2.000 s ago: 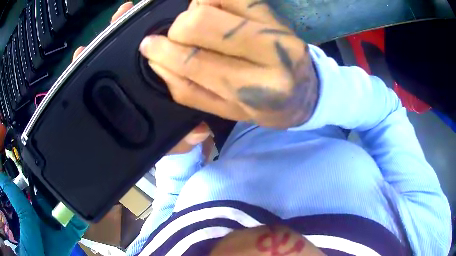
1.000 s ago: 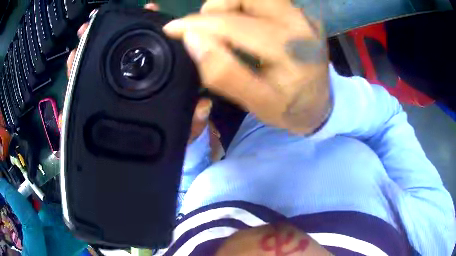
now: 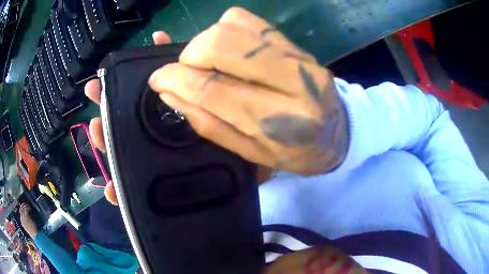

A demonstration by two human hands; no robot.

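Observation:
A black player (image 3: 187,230) is held with its rear side up, its silver edge on the left and its lower end cut off by the frame. A round speaker ring (image 3: 155,126) with a glossy centre cap (image 3: 172,116) sits beside a long oval recess (image 3: 194,188). My left hand (image 3: 97,134) grips the player from behind, with only fingertips showing along its left and upper edges. My right hand (image 3: 252,99) lies over the ring, fingers together, fingertips at its upper part. Whether anything is pinched in them is hidden.
Several black players (image 3: 59,69) stand in a row on the green bench (image 3: 187,16) at the left. A pink-rimmed phone (image 3: 90,155) lies beside my left fingers. Another person's teal sleeve (image 3: 56,254) shows at lower left. A red stool (image 3: 423,64) stands at upper right.
The player swung from slanted to more upright, then shifted right and down. My right hand moved off the ring and is back over it. My left hand kept its grip.

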